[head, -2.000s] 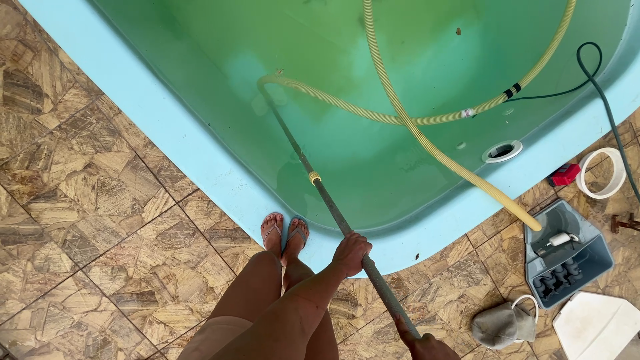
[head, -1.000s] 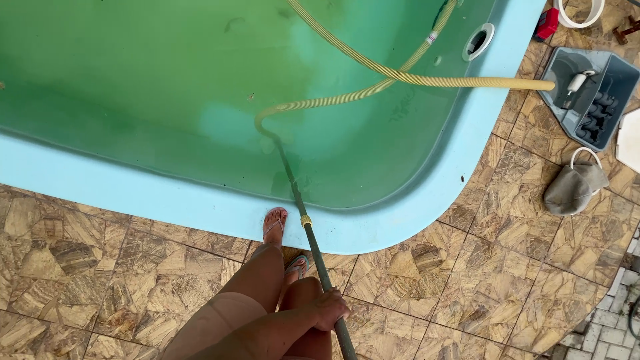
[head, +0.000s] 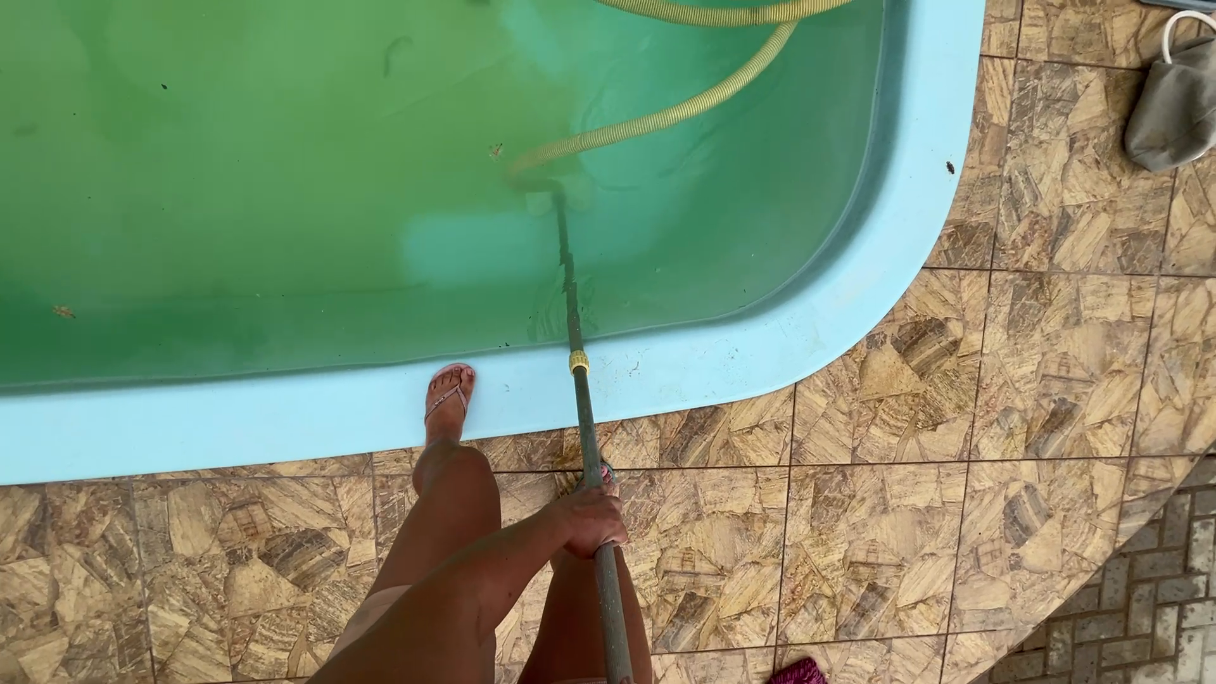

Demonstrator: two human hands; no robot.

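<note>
My left hand (head: 594,522) is closed around a telescopic pool pole (head: 586,408) with a yellow locking collar (head: 579,360). The pole runs over the pale blue pool rim, and its far end is under the cloudy green water (head: 285,171). A pool vacuum head (head: 546,201) shows faintly there, where a ribbed yellow hose (head: 679,112) comes down to it. The pole's near end leaves the bottom of the view. My right hand is outside the view.
My one foot (head: 446,399) in a flip-flop stands on the pool rim (head: 836,313); the other is beside the pole on the stone-patterned tiles (head: 874,532). A grey cloth bag with a white ring (head: 1173,114) lies at the upper right. A purple cloth item (head: 798,672) shows at the bottom edge.
The view has turned and shifted considerably. My right hand, on the pole's near end two seconds ago, has dropped out of view. My left hand stays on the pole.
</note>
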